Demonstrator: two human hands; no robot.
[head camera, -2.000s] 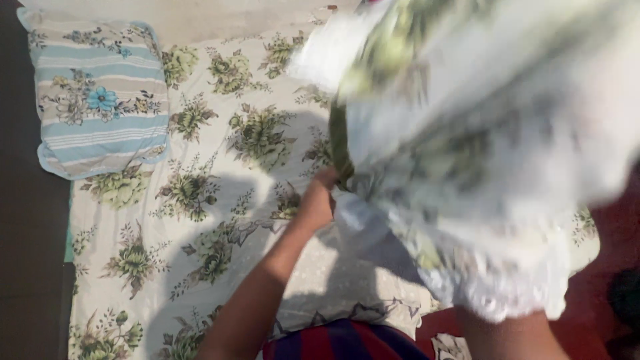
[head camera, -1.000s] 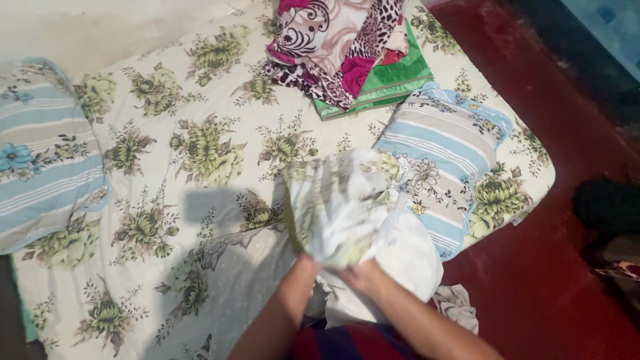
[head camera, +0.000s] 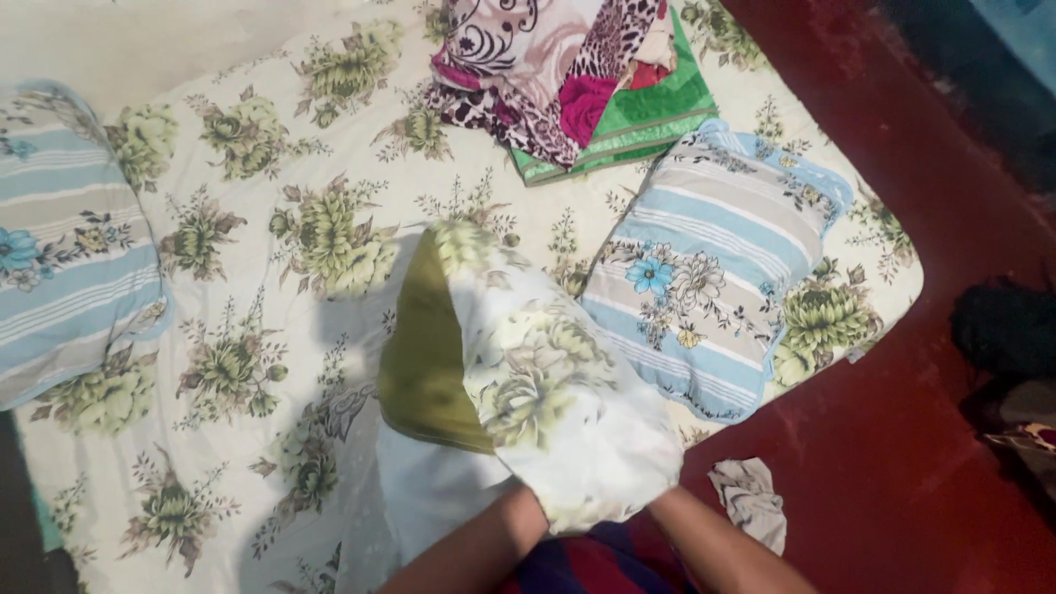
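Note:
A white pillowcase with green flowers and an olive-green band (head camera: 561, 379) is bunched over both of my hands at the lower middle of the view. My left hand (head camera: 524, 507) is covered by the cloth from the wrist on. Likewise my right hand (head camera: 660, 495) is hidden inside or beneath it, with only the wrist and forearm showing. Below the pillowcase a plain white cloth or pillow (head camera: 437, 487) lies at the bed's near side. The fingers of both hands cannot be seen.
The bed bears a flowered sheet (head camera: 272, 330). Striped blue and beige pillows lie at the left (head camera: 66, 247) and right (head camera: 701, 272). A leopard-and-rose cloth (head camera: 544, 74) rests on a green cloth (head camera: 652, 115). A crumpled beige cloth (head camera: 751, 503) lies on the red floor (head camera: 891, 462).
The flowered cloth, raised at the right two seconds ago, is now lower and bunched before me. My hands, partly visible at its edge one second ago, are now covered by it. The view has shifted right.

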